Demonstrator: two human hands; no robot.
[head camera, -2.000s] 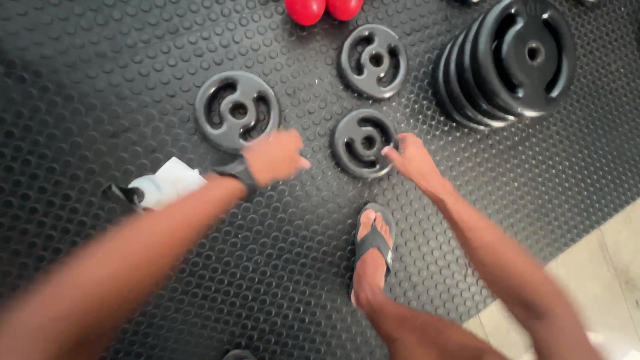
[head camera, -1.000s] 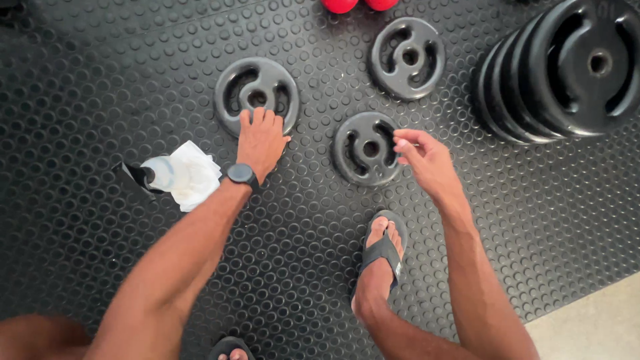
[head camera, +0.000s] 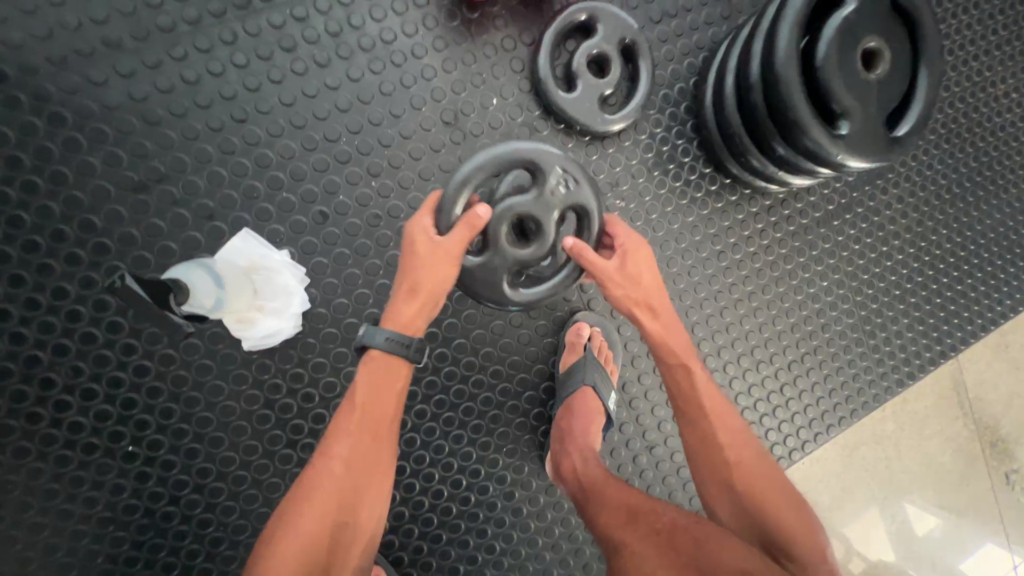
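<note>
Both my hands grip a black weight plate by its left and right sides. My left hand, with a dark watch on the wrist, has its thumb on the plate's face near the left slot. The thumb of my right hand lies by the right slot, its fingers behind the rim. Under the held plate, parts of another plate show through the slots; whether the two touch I cannot tell. A smaller weight plate lies flat on the studded rubber floor, above and to the right of my hands.
A stack of large black weight plates stands at the upper right. On the left are a spray bottle and white paper towels. My sandalled foot is just below the plates. Pale floor tiles border the mat at the lower right.
The larger plate, on the floor at the left with my left hand on it a second ago, has moved right, over the smaller plate's place. My right hand has closed on it too.
</note>
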